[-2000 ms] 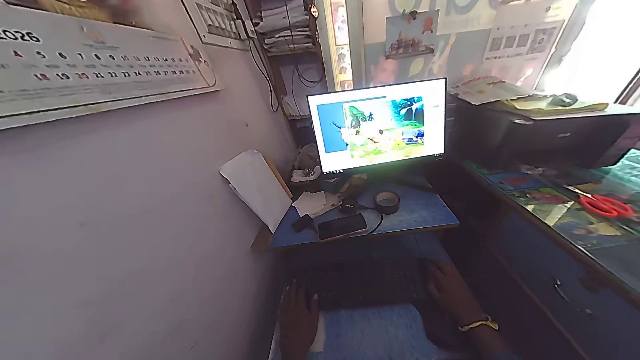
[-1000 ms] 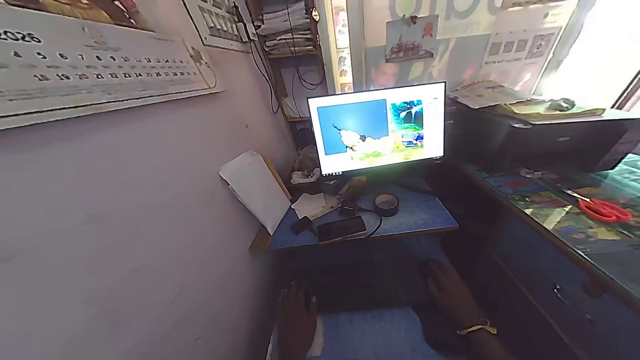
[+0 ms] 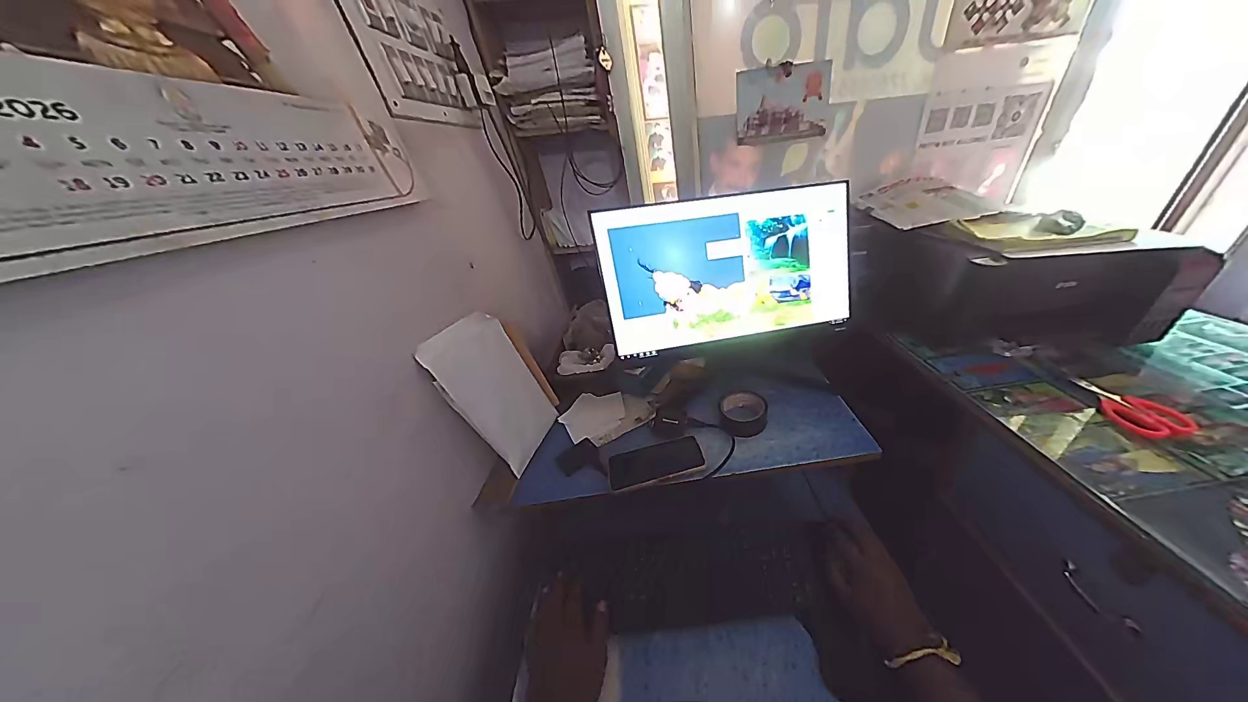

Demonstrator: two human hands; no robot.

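My left hand (image 3: pixel 568 634) rests at the left edge of a black keyboard (image 3: pixel 697 575), fingers pointing forward. At the keyboard's right end, my right hand (image 3: pixel 868 575) lies low over something dark; shadow hides what is under the palm. A yellow band circles that wrist. Ahead, a lit monitor (image 3: pixel 726 268) shows pictures on a white page. On the blue desk (image 3: pixel 809 434) in front of it lie a smartphone (image 3: pixel 655 462), a roll of black tape (image 3: pixel 743 413), a black cable and some papers (image 3: pixel 593 417).
A white packet (image 3: pixel 487 390) leans on the left wall, below a calendar (image 3: pixel 214 166). At the right, a glass-topped counter (image 3: pixel 1053 429) holds red-handled scissors (image 3: pixel 1149 416) and a black printer (image 3: pixel 1053 292) with papers on top. Stacked papers (image 3: pixel 548 78) fill a shelf behind.
The picture on the monitor has changed: a blue area at its left has grown, then taken a stepped outline. Both hands have stayed at about the same places.
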